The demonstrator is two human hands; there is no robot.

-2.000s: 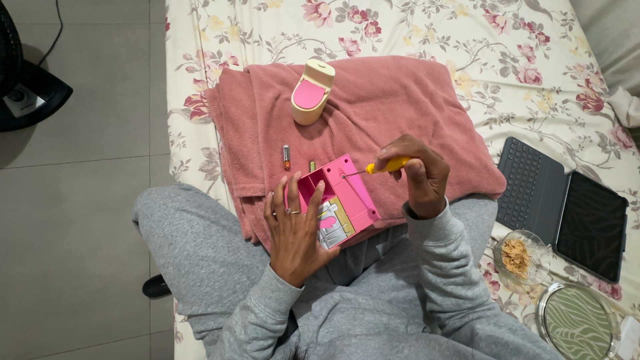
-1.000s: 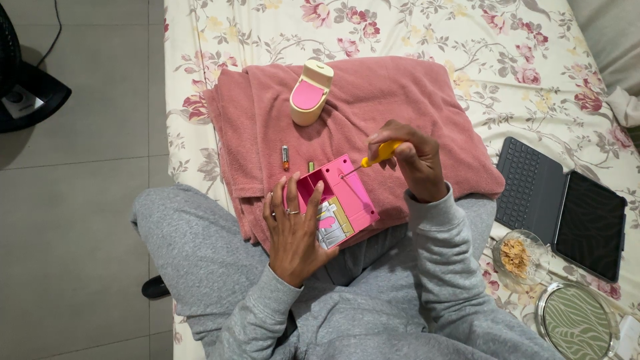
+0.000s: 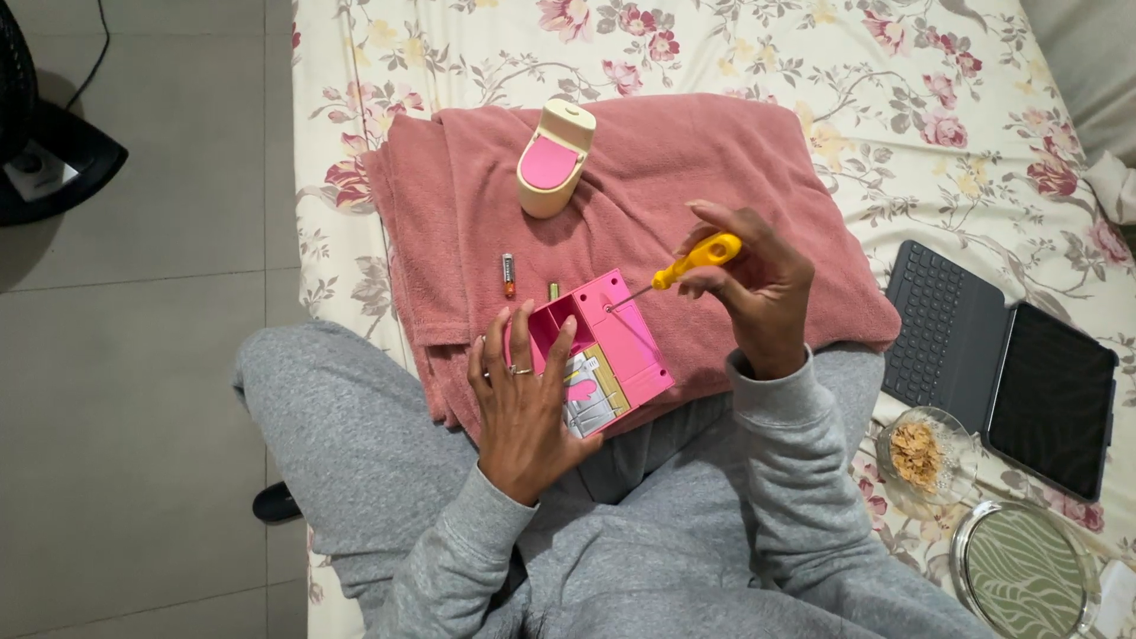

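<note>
My right hand (image 3: pixel 754 280) holds a screwdriver with a yellow handle (image 3: pixel 701 260); its thin shaft slants down to a hole near the upper edge of a pink plastic toy case (image 3: pixel 632 342). Across the left part of that case lies my left hand (image 3: pixel 528 390), fingers spread and a ring on one, pressing on it. The case has open pink compartments and a grey and gold printed panel. Above it on the folded pink towel (image 3: pixel 710 160) lie one small battery (image 3: pixel 508 275) and a second, greenish one (image 3: pixel 554 290), partly hidden. A cream toy toilet with a pink lid (image 3: pixel 552 164) stands farther up.
The towel rests on a bed with a floral sheet (image 3: pixel 497 44). To the right are a tablet (image 3: pixel 1052 399) with a keyboard (image 3: pixel 945 324), a glass bowl of flaky food (image 3: pixel 917 455) and a round patterned tray or mirror (image 3: pixel 1022 568). A black fan base (image 3: pixel 80 169) is on the tiled floor.
My right hand has shifted its grip on the screwdriver; the fingers are now more open around the handle. The case, batteries and left hand have stayed in place.
</note>
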